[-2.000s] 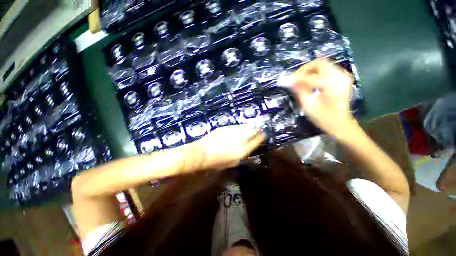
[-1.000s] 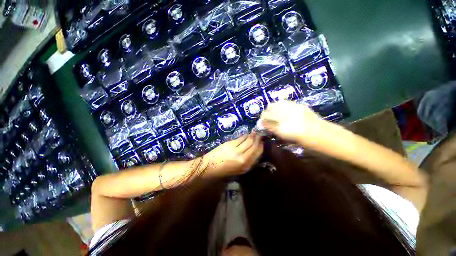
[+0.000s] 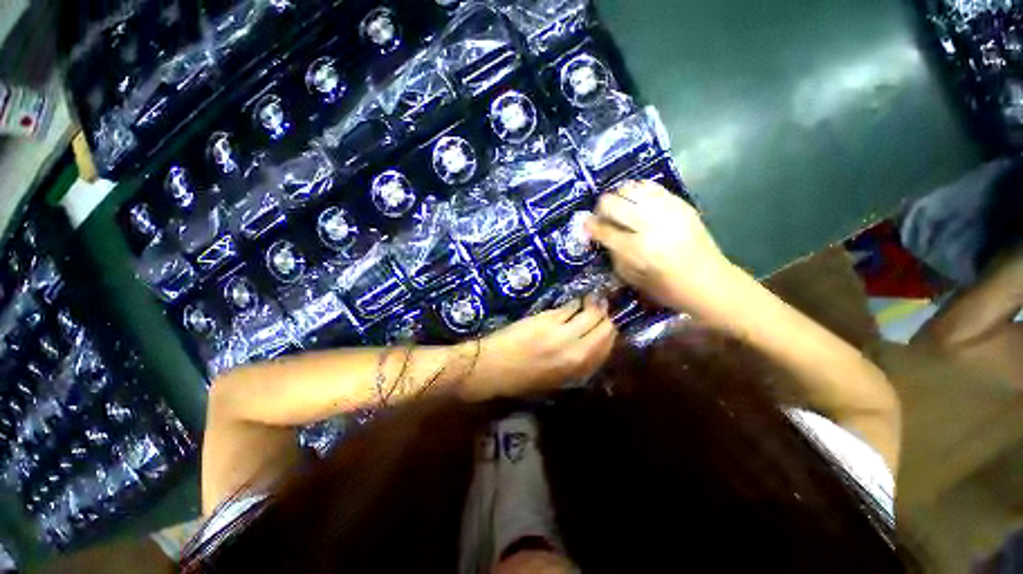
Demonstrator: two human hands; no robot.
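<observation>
A large black glossy blister tray (image 3: pixel 325 146) lies in front of me, tilted in view. It holds rows of black round-faced units (image 3: pixel 390 193) with silver discs, and crinkled clear film (image 3: pixel 449 224) glints between the rows. My left hand (image 3: pixel 550 345) is at the tray's near edge, fingertips pinched together; what they hold is too small to tell. My right hand (image 3: pixel 651 241) is over the near right part of the tray, its fingertips touching or just above a silver-faced unit (image 3: pixel 574 238). Whether it holds a small white scrap is unclear.
Another filled tray (image 3: pixel 84 392) lies at the left, one at the upper left (image 3: pixel 146 79) and one at the upper right (image 3: pixel 987 56). The dark green bench top (image 3: pixel 785 112) shows between them. Another person's arm (image 3: pixel 982 297) and grey sleeve are at the right edge.
The view has shifted, so the tray sits further left. My right hand has moved from beside my left fingertips onto the near-row unit. My left hand stays at the near edge.
</observation>
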